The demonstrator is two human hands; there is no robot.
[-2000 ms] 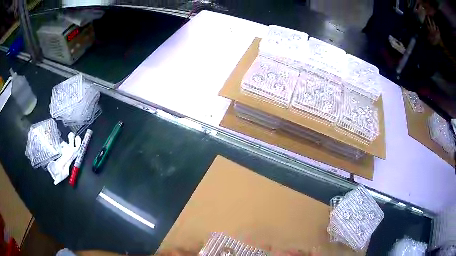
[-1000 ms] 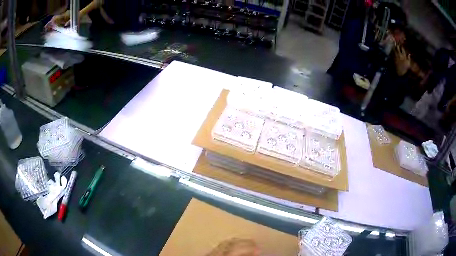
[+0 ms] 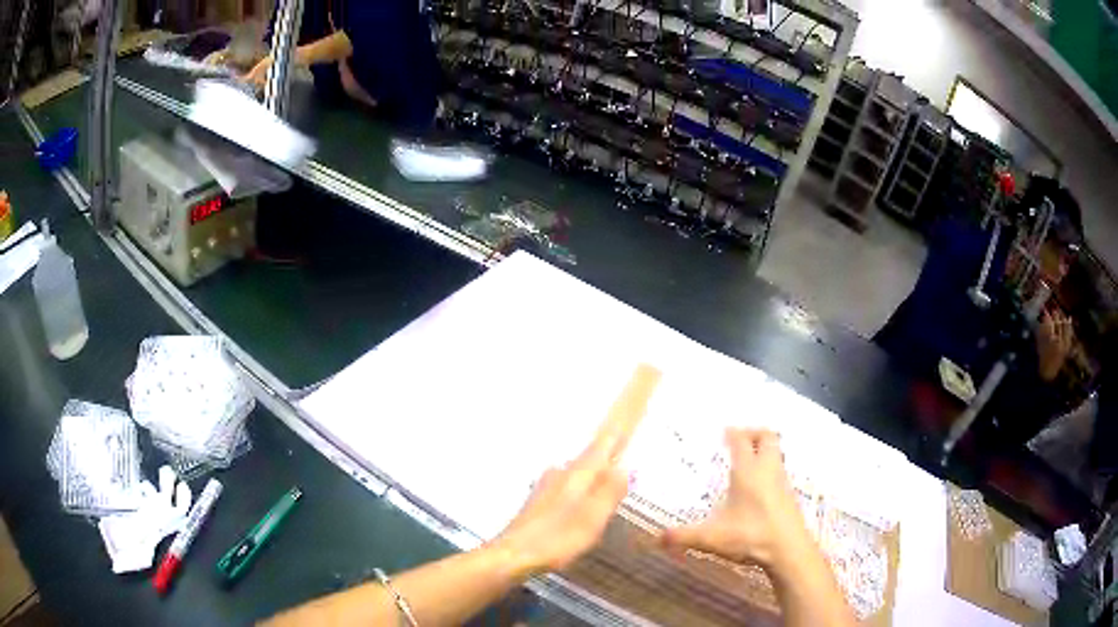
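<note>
Clear lens plates (image 3: 852,551) lie in blocks on a brown cardboard sheet (image 3: 889,585) on the white line surface. My left hand (image 3: 570,508) is at the left side of these plates, fingers extended and blurred. My right hand (image 3: 748,514) is over the front of the plates, thumb and fingers apart. Neither hand visibly holds a plate. Both hands partly cover the plates, so contact is hard to tell. The white surface (image 3: 454,380) shows behind and left of my hands.
Loose lens plates (image 3: 190,398), a white glove (image 3: 145,524), a red-and-white marker (image 3: 188,536), a green knife or pen (image 3: 260,535) and a squeeze bottle (image 3: 58,300) lie or stand on the dark bench. A display box (image 3: 184,214) is behind metal framing. Coworkers and racks are beyond.
The view has tilted up and shifted. Both hands have come into view over the plates; before, only part of a hand showed at the bottom edge. The front bench cardboard has left the view.
</note>
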